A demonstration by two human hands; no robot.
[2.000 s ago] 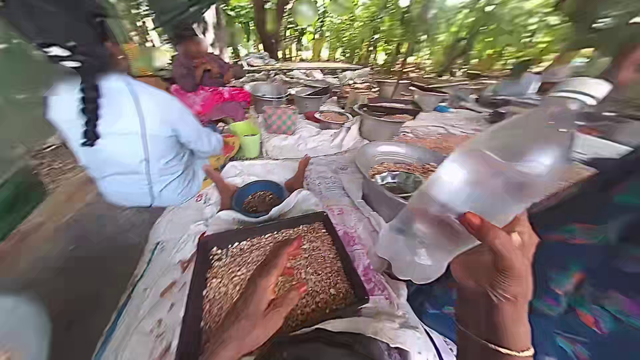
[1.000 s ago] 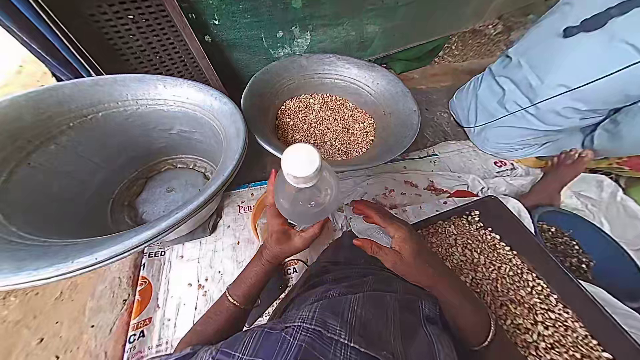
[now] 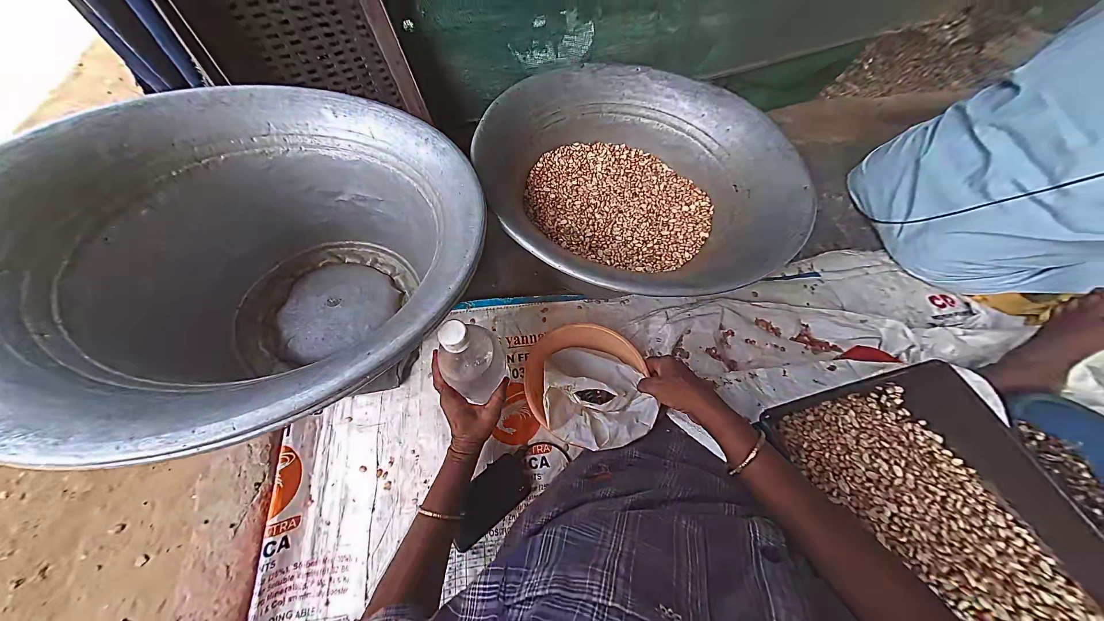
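My left hand point(image 3: 468, 414) is closed around a clear plastic bottle point(image 3: 473, 366) with a white cap, upright over the printed sacks. To its right, my right hand point(image 3: 680, 385) grips the rim of an orange plastic bowl point(image 3: 536, 379), together with the edge of a white cloth or bag point(image 3: 604, 418) that lies in and over the bowl. Something dark shows in the cloth's opening. At my right side sits a black tray point(image 3: 957, 397) full of shelled nuts or seeds point(image 3: 914, 483).
A large metal basin point(image 3: 172, 233) stands at left; a second metal basin point(image 3: 750, 190) holds reddish-brown kernels point(image 3: 617, 207). A dark phone-like object point(image 3: 493, 500) lies by my left forearm. Another person's clothed leg point(image 3: 992, 190) and bare foot point(image 3: 1056, 345) are at right, near a blue bowl point(image 3: 1056, 423).
The view has swung from the yard down to the basins. My right hand has moved onto the orange bowl's rim and the cloth. The bottle, in my right hand at first, is now in my left.
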